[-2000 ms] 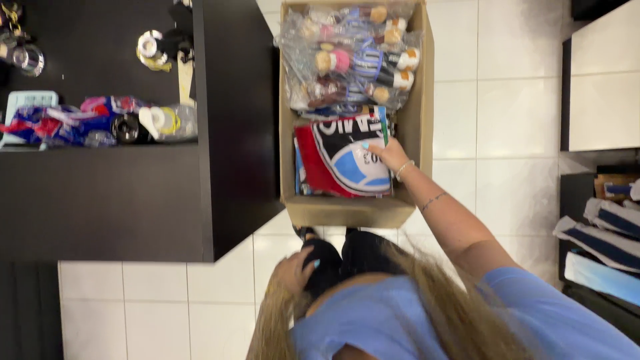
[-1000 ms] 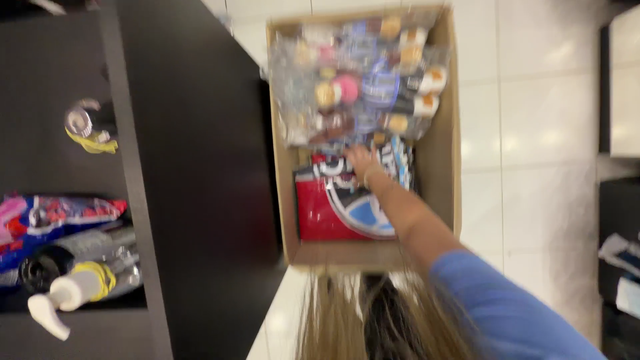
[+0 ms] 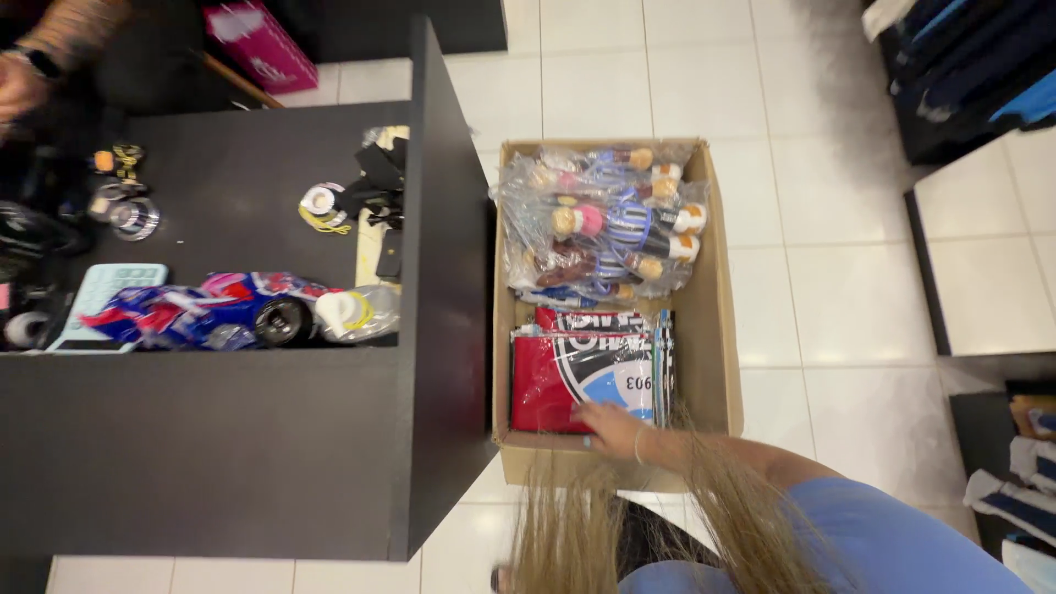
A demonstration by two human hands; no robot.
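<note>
An open cardboard box [image 3: 726,330] stands on the tiled floor. Its far half holds several dolls [image 3: 619,223] in striped shirts, each in clear plastic. Nearer to me lies a stack of folded red, black and blue printed textiles [image 3: 540,384] in clear wrap. My right hand [image 3: 610,429] rests at the near edge of this stack, by the box's near wall; its fingertips are partly blurred, and whether they grip anything does not show. My left hand is out of view. Long hair hangs over part of my right forearm.
Left of the box stands a black counter [image 3: 445,289] bearing a light blue calculator [image 3: 115,289], a blue and red plastic-wrapped item [image 3: 206,309], a spray-type bottle [image 3: 355,313] and tape rolls [image 3: 322,202]. Another person's forearm [image 3: 74,33] is at upper left. Clothing racks [image 3: 965,74] stand at right.
My right hand has moved from the far part of the textile stack back to its near edge. My left hand, seen near my lap two seconds ago, is out of view. The view has shifted and widened.
</note>
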